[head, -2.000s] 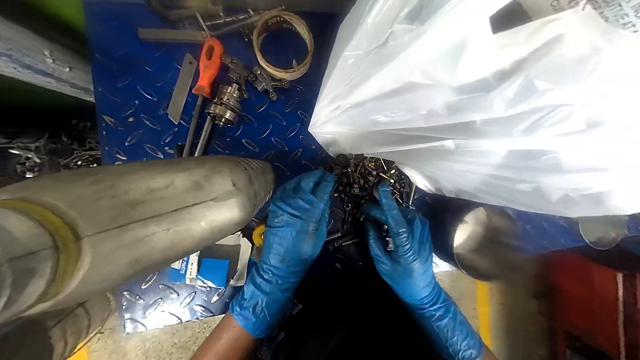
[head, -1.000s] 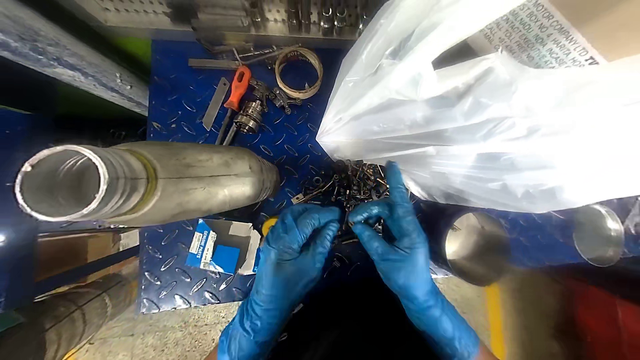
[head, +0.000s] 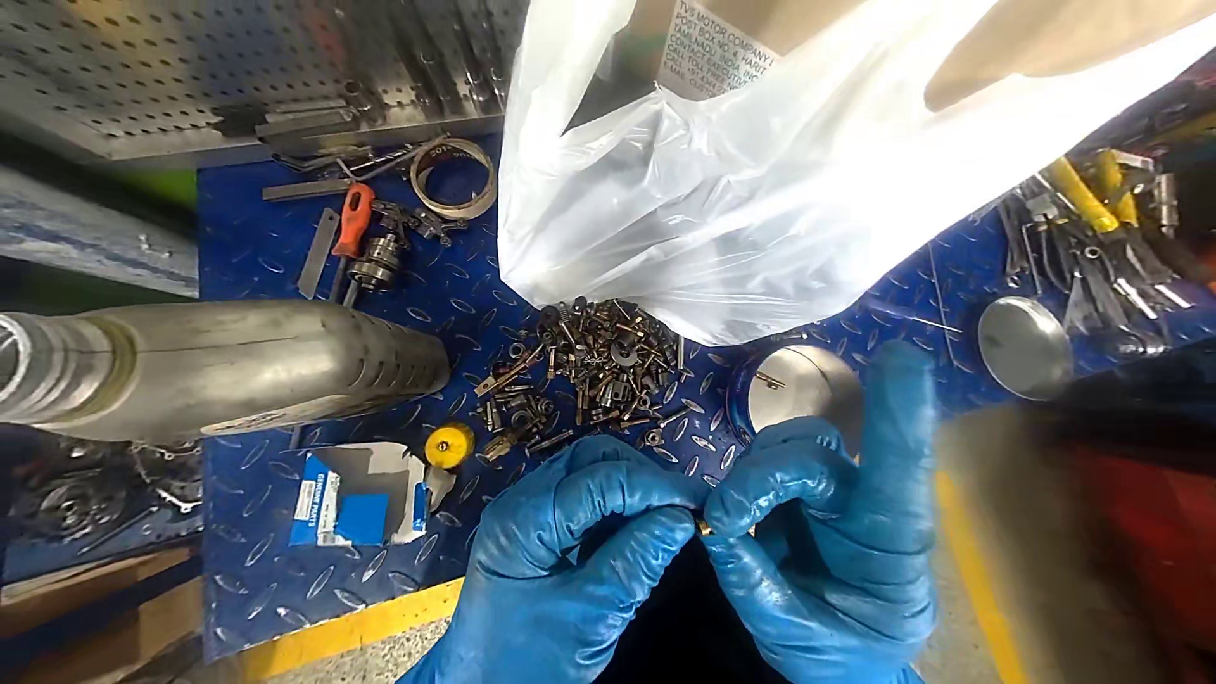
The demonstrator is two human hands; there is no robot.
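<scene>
My left hand [head: 579,551] and my right hand [head: 817,541], both in blue gloves, meet fingertip to fingertip at the front edge of the bench. Between their thumbs and forefingers they pinch a small brass-coloured metal part [head: 704,527], mostly hidden by the gloves. My right forefinger points up and away from it. Beyond the hands lies a heap of loose bolts, screws and washers [head: 617,356]. An open round tin [head: 803,385] with a small fastener inside stands right of the heap. A yellow round cap [head: 449,446] lies to the left.
A large metal exhaust muffler [head: 275,361] lies at left, with an opened blue-and-white parts box [head: 356,499] before it. Behind are an orange-handled screwdriver [head: 354,220] and a metal ring [head: 454,179]. A white plastic bag [head: 703,209] covers the back; a round lid [head: 1025,348] and pliers [head: 1083,195] sit right.
My hands were apart over the fastener heap two seconds ago; they have since come together and moved back from it toward me. The view has shifted.
</scene>
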